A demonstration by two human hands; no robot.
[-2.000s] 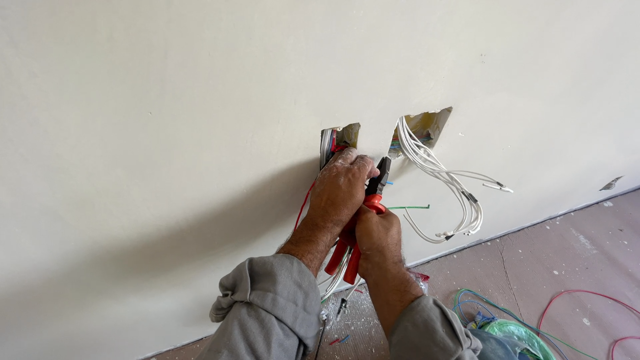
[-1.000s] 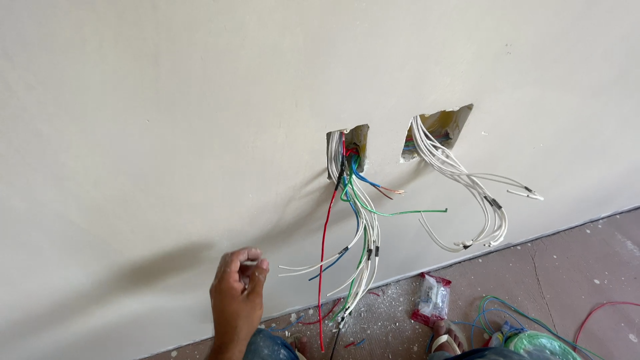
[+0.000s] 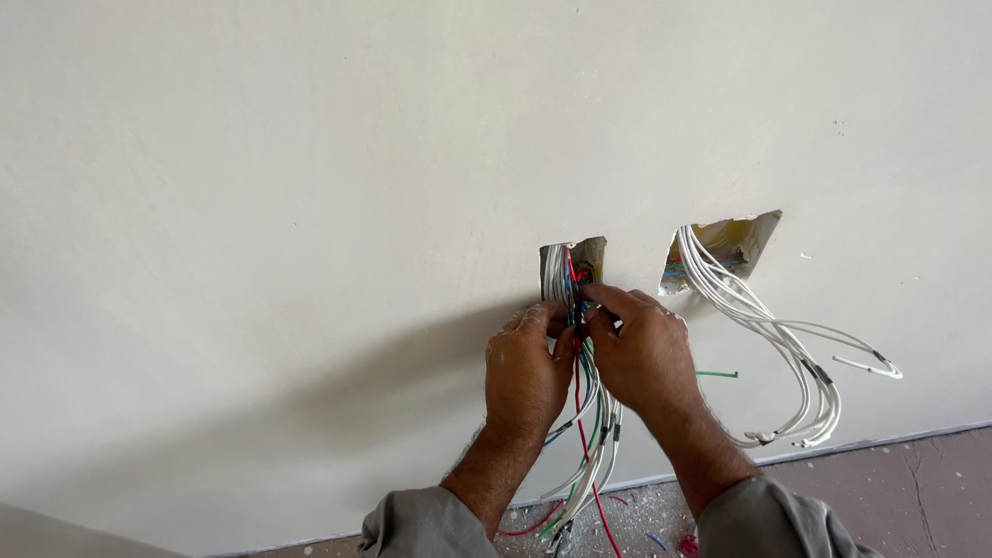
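Observation:
Both hands meet just below the left wall opening (image 3: 593,256). My left hand (image 3: 527,372) pinches a black piece, which looks like electrical tape (image 3: 577,314), around the red wire (image 3: 580,403). From the other side, my right hand (image 3: 643,345) grips the same spot with thumb and forefinger. White, blue and green wires hang from that opening behind my fingers, some with black bands. To the right, a bundle of white wires (image 3: 744,306) droops from a second opening (image 3: 732,240). The pliers are not in view.
A pale plastered wall (image 3: 310,194) fills most of the view. Along its foot runs a dusty floor (image 3: 876,480) with wire scraps and debris. A green wire end (image 3: 717,374) sticks out beside my right wrist.
Two seconds ago my hands held red-handled pliers at the left opening; those are out of view now. One second ago only my left hand showed, away from the wires; both hands are now on them.

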